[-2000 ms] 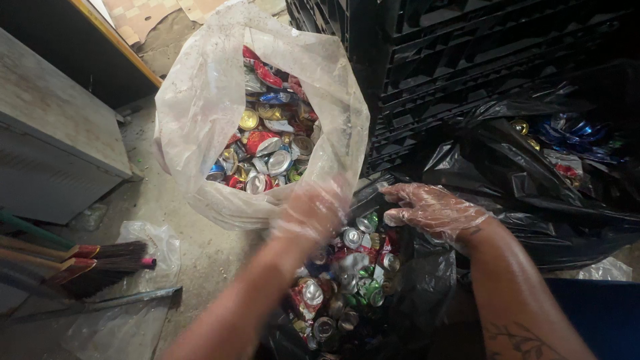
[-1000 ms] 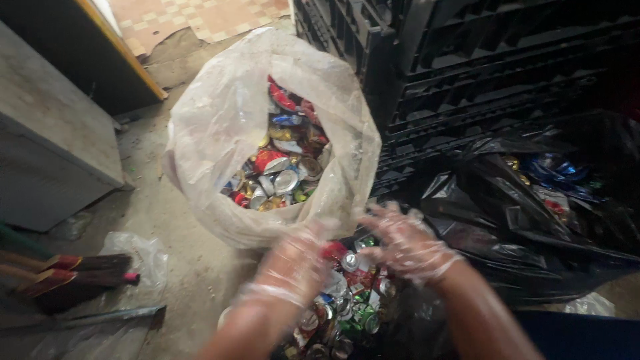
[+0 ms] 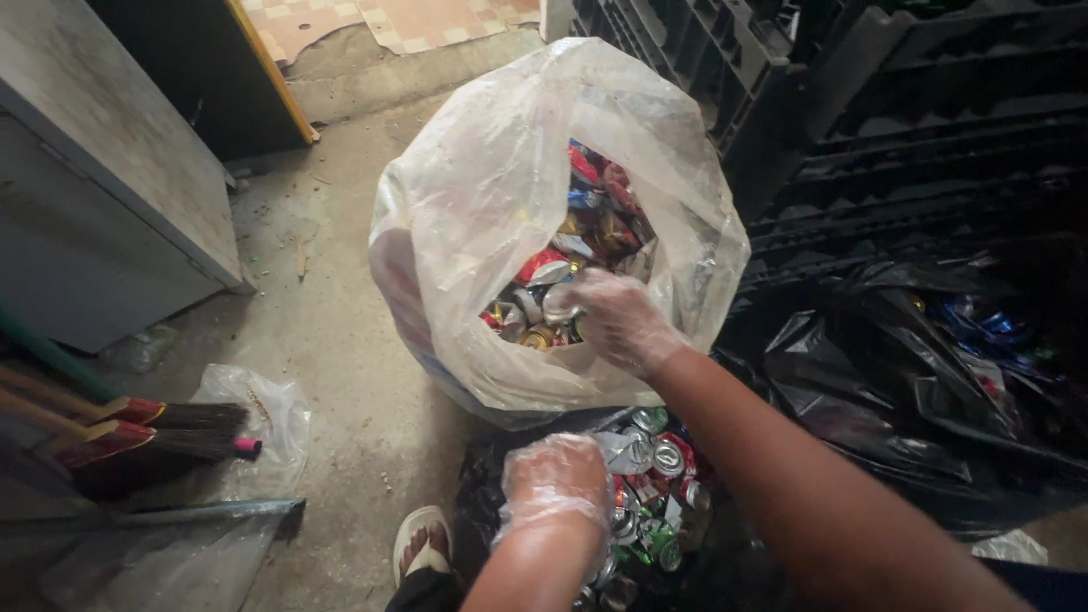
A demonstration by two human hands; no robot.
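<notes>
Both my hands wear thin clear plastic gloves. My right hand (image 3: pixel 625 321) reaches over the near rim of a translucent white plastic bag (image 3: pixel 476 229) partly filled with crushed drink cans (image 3: pixel 595 204); its fingertips are at a silvery can (image 3: pixel 561 303) in the mouth, and whether they grip it is unclear. My left hand (image 3: pixel 557 478) is lower, at the left side of a black plastic bag (image 3: pixel 480 476) of loose cans (image 3: pixel 654 493). Its fingers point away and down, largely hidden by the back of the hand, so its hold cannot be seen.
Another black bag (image 3: pixel 858 382) with crushed cans lies at right, beside stacked black plastic crates (image 3: pixel 918 110). Brooms (image 3: pixel 144 425) and clear plastic sheeting (image 3: pixel 289 408) lie at lower left, below a grey cabinet (image 3: pixel 110 195). A sandalled foot (image 3: pixel 423 544) stands near the black bag.
My right hand has moved from above the near black bag up and left into the white bag's mouth. My left hand has moved down from the white bag's near rim to the black bag.
</notes>
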